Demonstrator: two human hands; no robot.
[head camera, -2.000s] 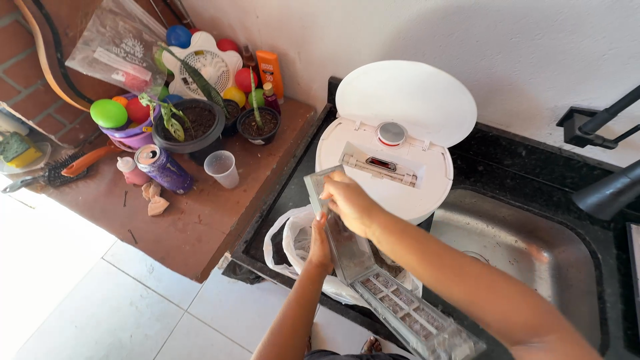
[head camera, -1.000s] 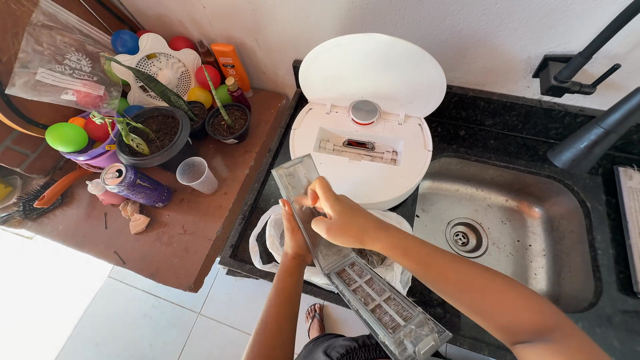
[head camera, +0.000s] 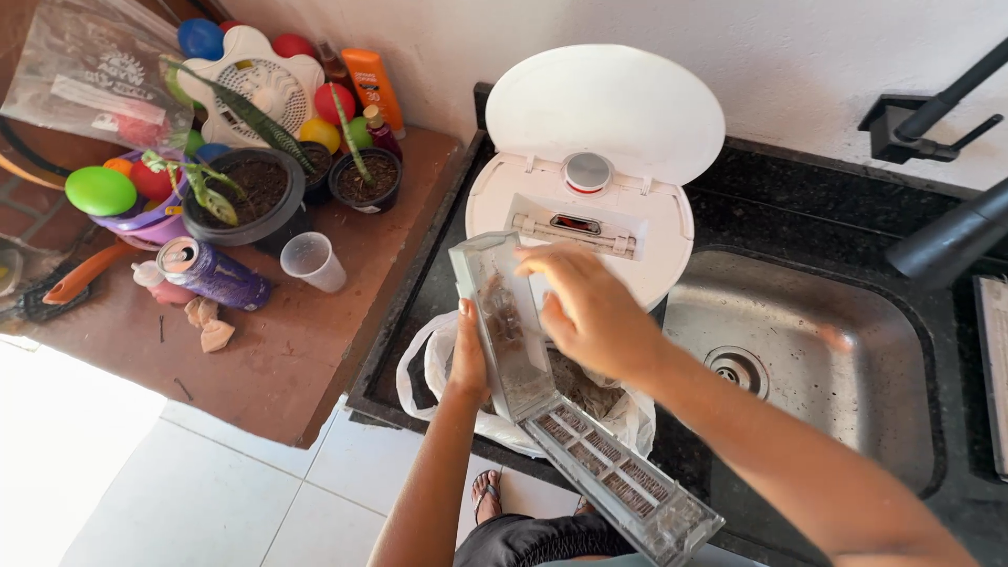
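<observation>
My left hand (head camera: 471, 353) grips the side of a robot vacuum's clear plastic dustbin (head camera: 512, 339), dusty inside. The bin's hinged part with a pleated filter (head camera: 610, 461) hangs down toward my lap. Over the bin's upper end is my right hand (head camera: 579, 303), fingers bent and slightly blurred; whether a finger touches the bin or pinches debris is not clear. Beneath the bin lies a white plastic bag (head camera: 437, 366) holding grey dust and debris. Behind stands the white robot vacuum (head camera: 504, 193) with its round lid (head camera: 606, 110) raised and its bin bay exposed.
A steel sink (head camera: 811, 346) with a black faucet (head camera: 953, 228) is at the right in the black granite counter (head camera: 787, 189). On the brown ledge (head camera: 276, 378) at the left are potted plants (head camera: 252, 189), a purple can (head camera: 216, 276), a plastic cup (head camera: 315, 264) and coloured balls (head camera: 101, 190).
My right hand has lifted from the bin's inside toward its upper edge, and its fingers have spread somewhat. My left hand still holds the bin.
</observation>
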